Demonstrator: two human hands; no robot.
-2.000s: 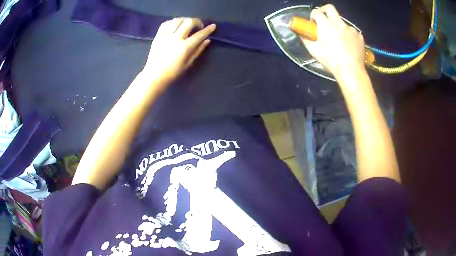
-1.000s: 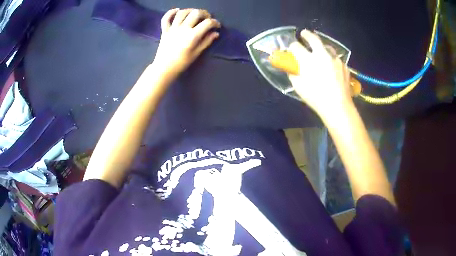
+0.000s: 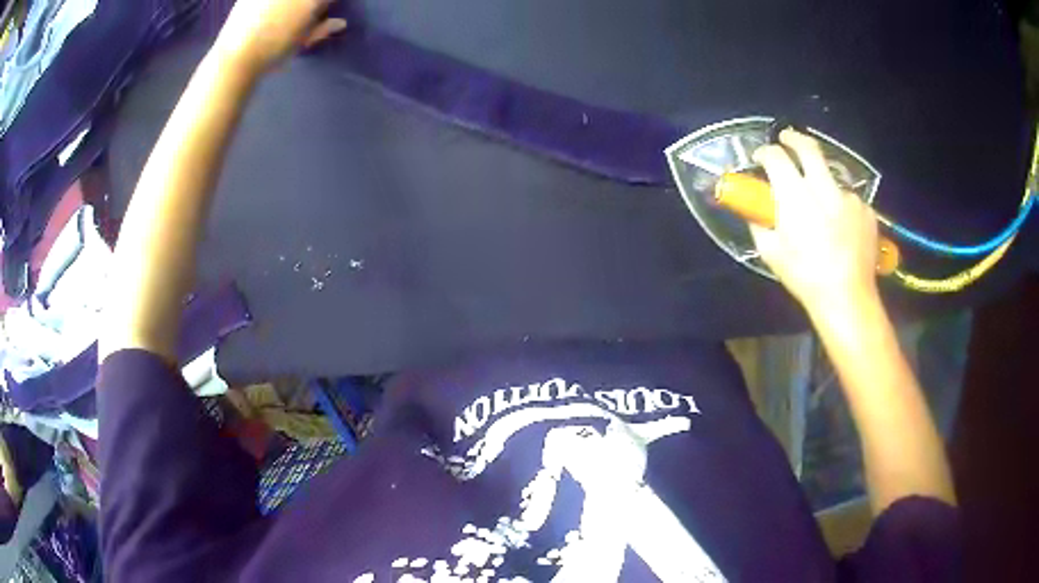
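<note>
A long dark purple fabric strip (image 3: 501, 112) lies on the dark pressing table (image 3: 456, 239), slanting from the upper left down to the iron. The steam iron (image 3: 718, 233) stands flat, its pointed tip at the strip's right end. My right hand (image 3: 811, 216) is closed round the iron's orange handle. My left hand (image 3: 279, 29) is at the top edge, partly cut off, on or beside the strip's left end. Whether its fingers grip the cloth cannot be told.
Dark cut pieces (image 3: 80, 85) are layered at the upper left, with pale cloth (image 3: 74, 268) below them. A blue crate (image 3: 302, 467) is under the table edge. Blue and yellow lines (image 3: 957, 279) run right from the iron. White specks dot the table.
My left hand has moved left and up along the strip, uncovering more of it. The iron and my right hand have moved right and lower in the picture. The view has shifted too.
</note>
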